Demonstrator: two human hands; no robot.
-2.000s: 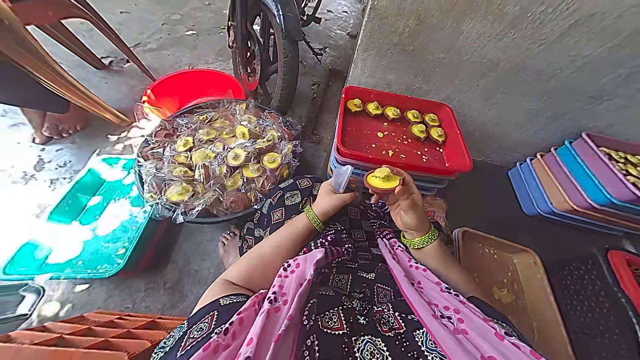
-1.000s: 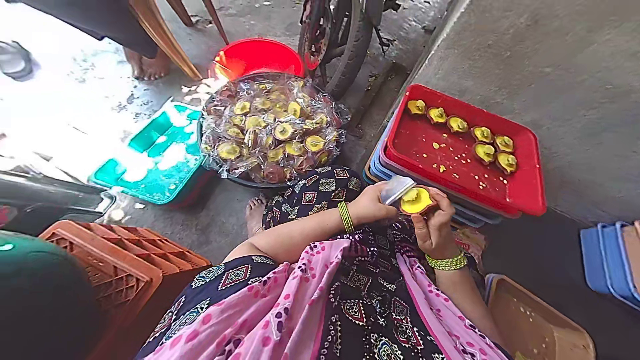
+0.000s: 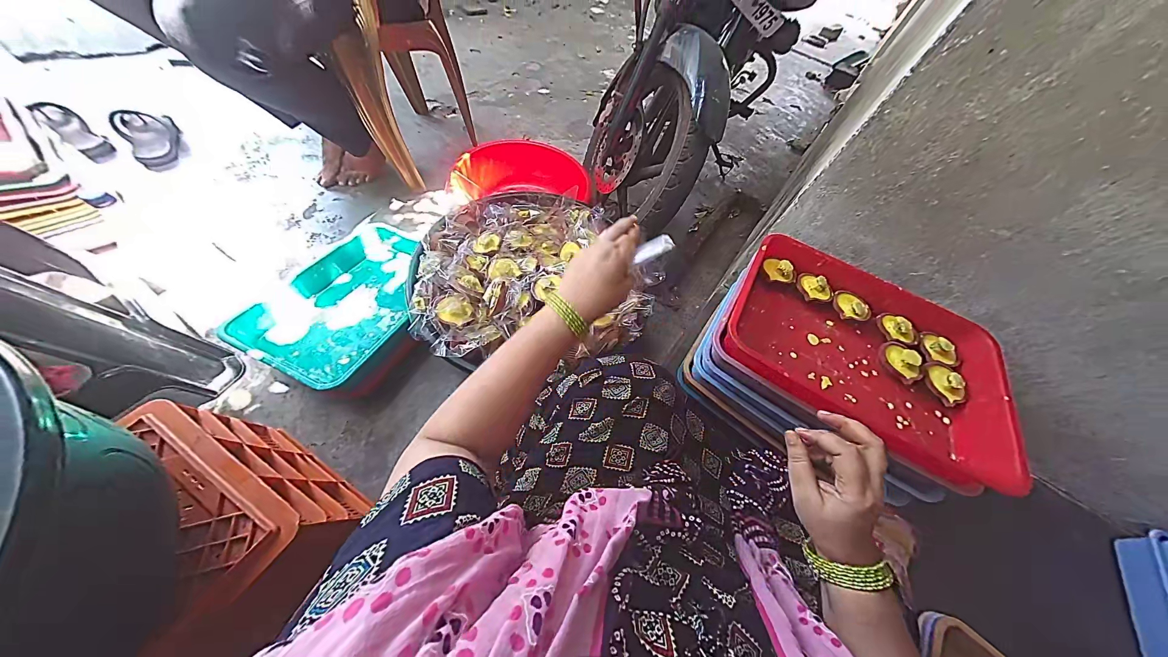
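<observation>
My left hand (image 3: 598, 274) is over the basin heap, its fingers closed on a pale, shiny plastic piece (image 3: 653, 250) that juts out to the right. Under it, clay lamps with yellow fill (image 3: 504, 268), wrapped in clear film, pile up in a dark round basin (image 3: 415, 283). Whether this hand also holds a lamp is hidden. My right hand (image 3: 839, 484) is raised by the near edge of a red tray (image 3: 794, 356), fingers apart and bent, with nothing seen in it. Several unwrapped yellow-filled lamps (image 3: 902, 361) and yellow crumbs lie in that tray.
More trays (image 3: 721, 374) are stacked beneath the red one, beside a wall (image 3: 1022, 182). Beyond the basin are a red tub (image 3: 529, 169) and a motorcycle wheel (image 3: 657, 151). At left are a green tray (image 3: 333, 356), orange crates (image 3: 228, 474) and a seated person's foot (image 3: 351, 166).
My left hand has moved from beside my right hand to above the basin. My right hand, which held a yellow-filled lamp, has let it go. The view has shifted.
</observation>
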